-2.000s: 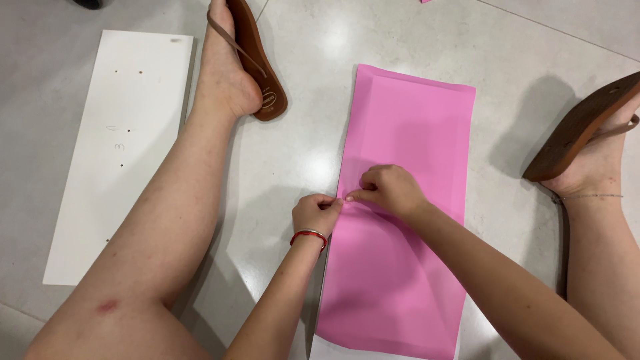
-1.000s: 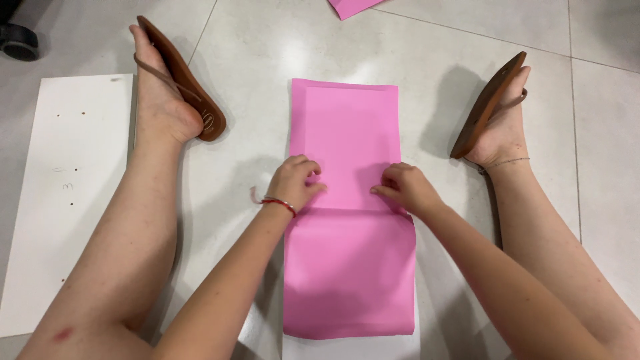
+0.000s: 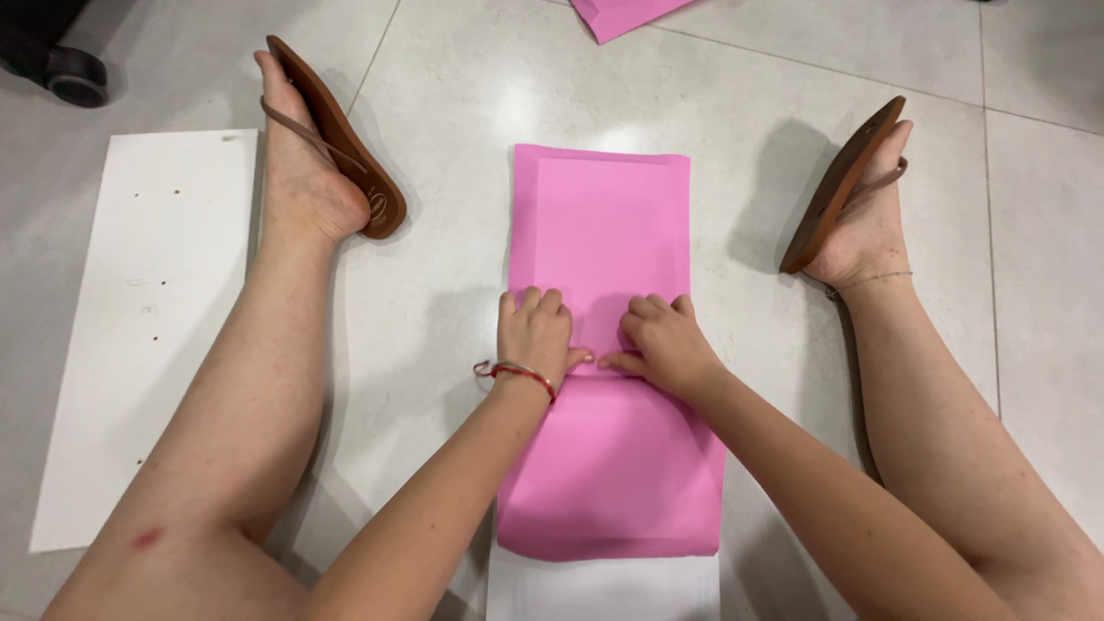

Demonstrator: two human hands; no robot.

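A pink sheet (image 3: 612, 216), which looks like adhesive film or paper, lies over a long flat panel on the floor between my legs. Its lower part bulges up and curls at the near edge, where a white surface (image 3: 604, 586) shows. My left hand (image 3: 536, 332) presses on the left side of the sheet, fingers curled and thumb pointing inward. Opposite it, my right hand (image 3: 664, 341) rests on the right side, also with curled fingers. The two thumb tips nearly meet along a crease across the sheet. Whether either hand pinches the sheet cannot be told.
A white board (image 3: 103, 345) with small holes and pencil marks lies at the left, partly behind my left leg. Another pink piece (image 3: 625, 13) lies at the top edge. A black caster wheel (image 3: 78, 76) stands at the upper left. My sandaled feet flank the sheet.
Two seconds ago both hands were together at the sheet's left edge; they then moved apart to its two sides. Since one second ago the thumbs have come closer together at the crease.
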